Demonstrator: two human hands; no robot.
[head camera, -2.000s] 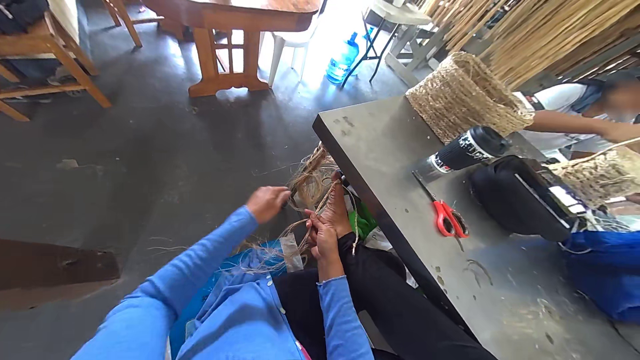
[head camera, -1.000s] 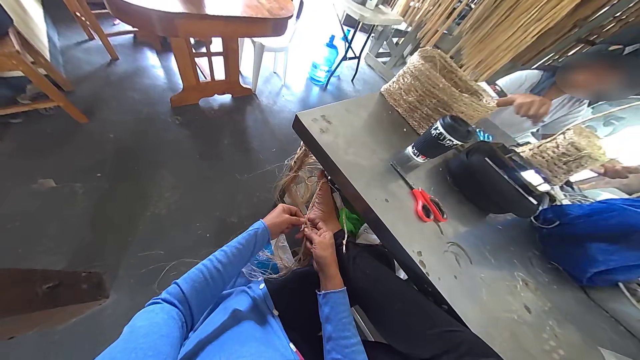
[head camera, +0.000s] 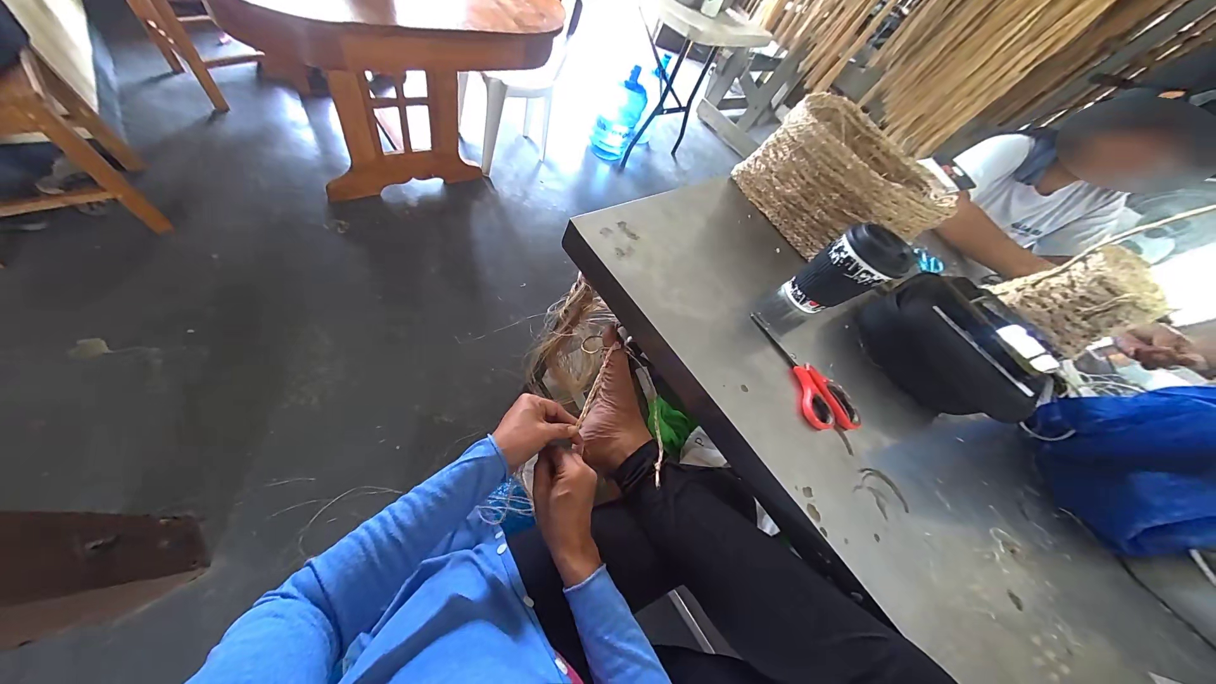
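Note:
A thin braided fiber cord (head camera: 595, 380) runs from the toes of my raised bare foot (head camera: 613, 418) down to my hands. My left hand (head camera: 535, 430) pinches the cord beside the foot's heel. Just below and to the right, my right hand (head camera: 567, 503) has its fingertips against the cord's lower end, close to the left fingers. Loose brown fibers (head camera: 568, 342) hang beyond the foot, next to the table edge. Blue strands (head camera: 506, 505) show under my left wrist.
On the grey table (head camera: 665, 247) to my right lie red-handled scissors (head camera: 825, 397), a black tumbler (head camera: 850, 266), a woven basket (head camera: 836, 176), a black case (head camera: 950, 347) and blue cloth (head camera: 1130, 465). A person (head camera: 1035, 199) sits across, near a smaller woven basket (head camera: 1092, 294). A green bag (head camera: 670, 424) is below the edge.
Two seconds ago my left hand was farther out, apart from my right; now both hands are close together at the cord. The other person's raised hand has moved down.

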